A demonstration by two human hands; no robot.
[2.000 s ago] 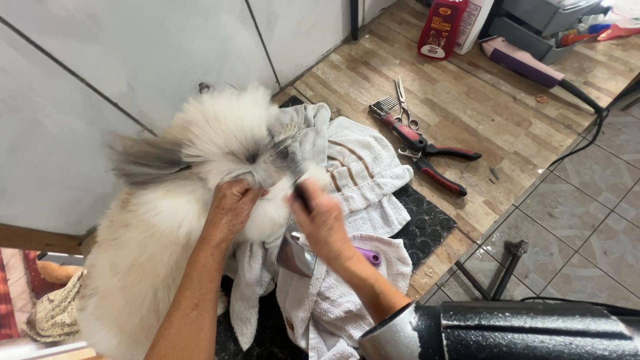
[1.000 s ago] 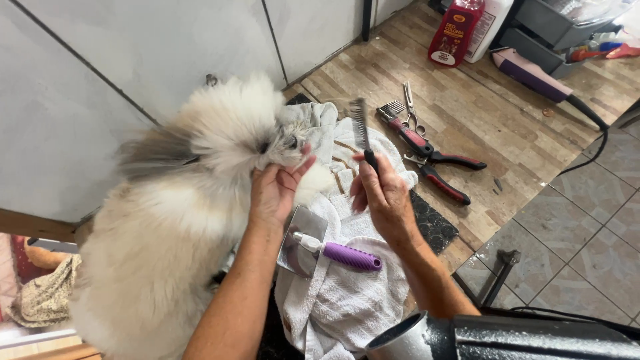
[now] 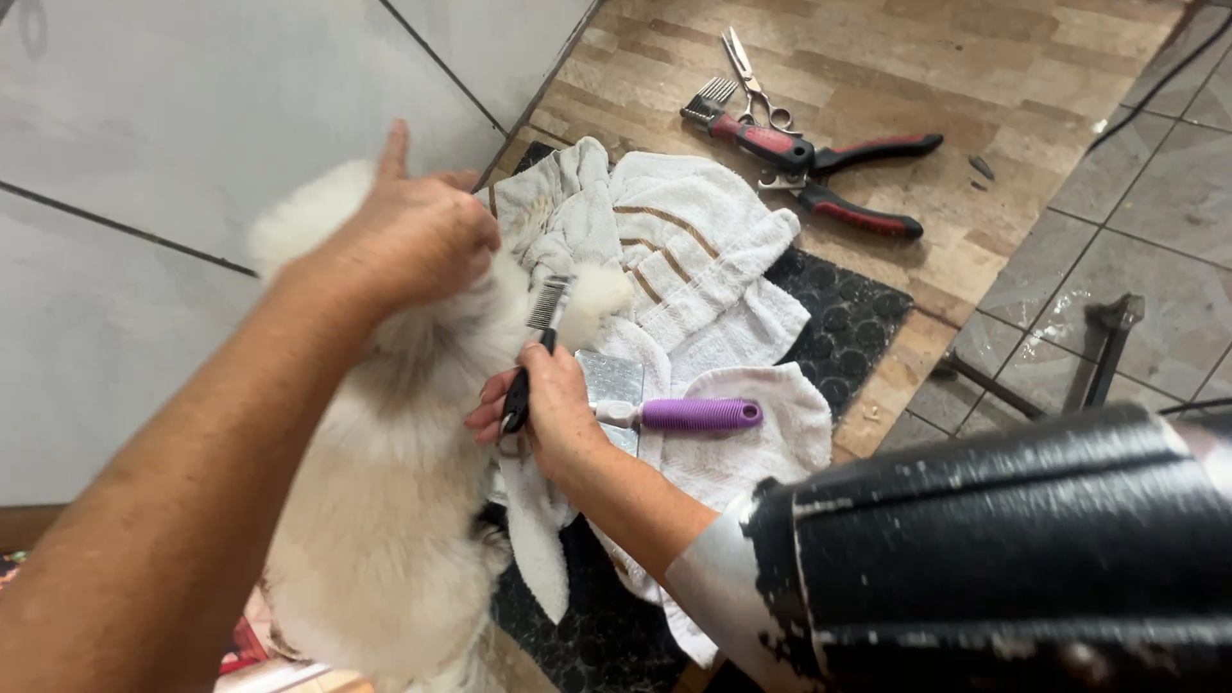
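A fluffy cream-coloured dog (image 3: pixel 375 539) is at the left centre, its head mostly hidden behind my left hand (image 3: pixel 419 226). That hand is over the head with the index finger extended; whether its other fingers grip any fur cannot be told. My right hand (image 3: pixel 544 404) holds a metal-toothed grooming comb (image 3: pixel 547 306) by its black handle, teeth beside a fluffy paw. A slicker brush with a purple handle (image 3: pixel 701 414) lies on white towels (image 3: pixel 760 462), right of that hand.
A dematting rake (image 3: pixel 760 138), thinning scissors (image 3: pixel 756 87) and nail clippers (image 3: pixel 847 183) lie on the wood-patterned tabletop (image 3: pixel 972 77). Black rubber matting (image 3: pixel 837 318) shows around the towels. A black dryer's nozzle (image 3: pixel 962 539) reaches in from the lower right. A tiled wall (image 3: pixel 192 106) borders the dog.
My left hand has moved from beside the dog's face to above its head. My right hand has moved left with the comb, which is now close to the dog. The view has shifted.
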